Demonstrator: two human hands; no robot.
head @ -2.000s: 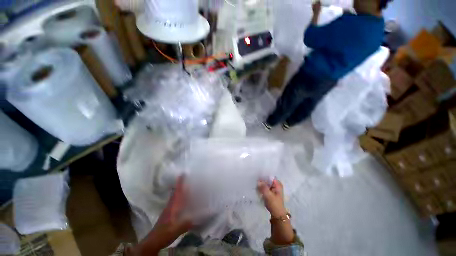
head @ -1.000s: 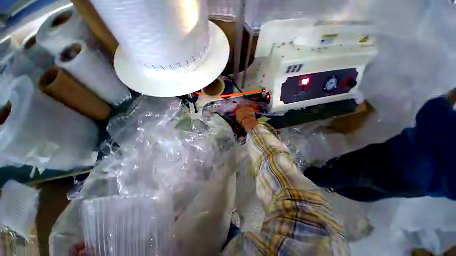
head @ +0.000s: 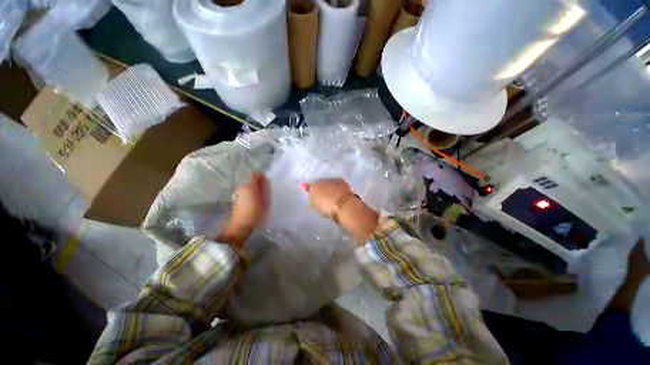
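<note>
A blurred sheet of clear film (head: 289, 175) spans between my hands, above a woven sack (head: 189, 189) stuffed with loose plastic film (head: 388, 182). My left hand (head: 249, 208) is blurred at the sheet's left edge and appears to grip it. My right hand (head: 333, 199) has its fingers closed at the sheet's right side, with a small red spot at the fingertips; what the red spot is cannot be told. The ribs of the sheet cannot be made out.
The air-cushion machine (head: 549, 214) with a red light stands at right, below a mounted film reel (head: 467, 64). Film rolls (head: 239, 60) stand on the side table at the back. A carton (head: 132, 178) with a ribbed bag (head: 140, 100) is at left. Another person's arm (head: 627, 278) shows at far right.
The view has turned left, away from the machine. My right hand has come back from the machine to the film over the sack. My left hand has come up into view.
</note>
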